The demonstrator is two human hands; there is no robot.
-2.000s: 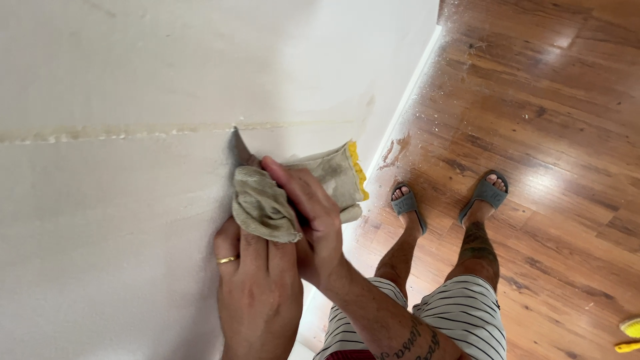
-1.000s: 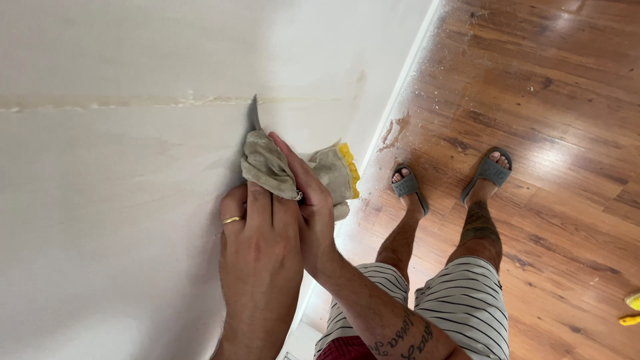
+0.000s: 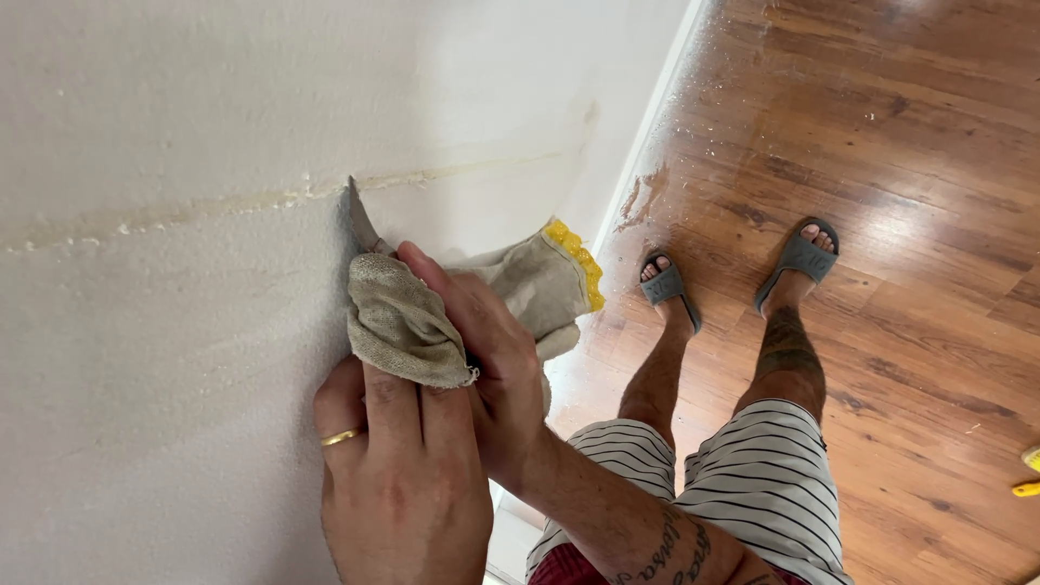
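A metal blade, its handle hidden in cloth, touches the wall with its tip at a rough, yellowish seam. Wrapped around the handle is a greyish fabric work glove whose cuff has yellow edging. My left hand, with a gold ring, presses its fingers against the bunched cloth from below. My right hand closes on the wrapped handle from the right, its thumb or finger pointing along the blade. Both hands touch the same bundle, and the cloth hides several fingertips.
The pale wall fills the left side. A white baseboard divides it from the wood-look floor, which has pale debris near the edge. My feet in grey slides stand there. Yellow objects lie at the far right edge.
The blade tip stands farther right along the seam than two seconds ago. Both hands still hold the glove-wrapped tool. The view has moved closer to the wall.
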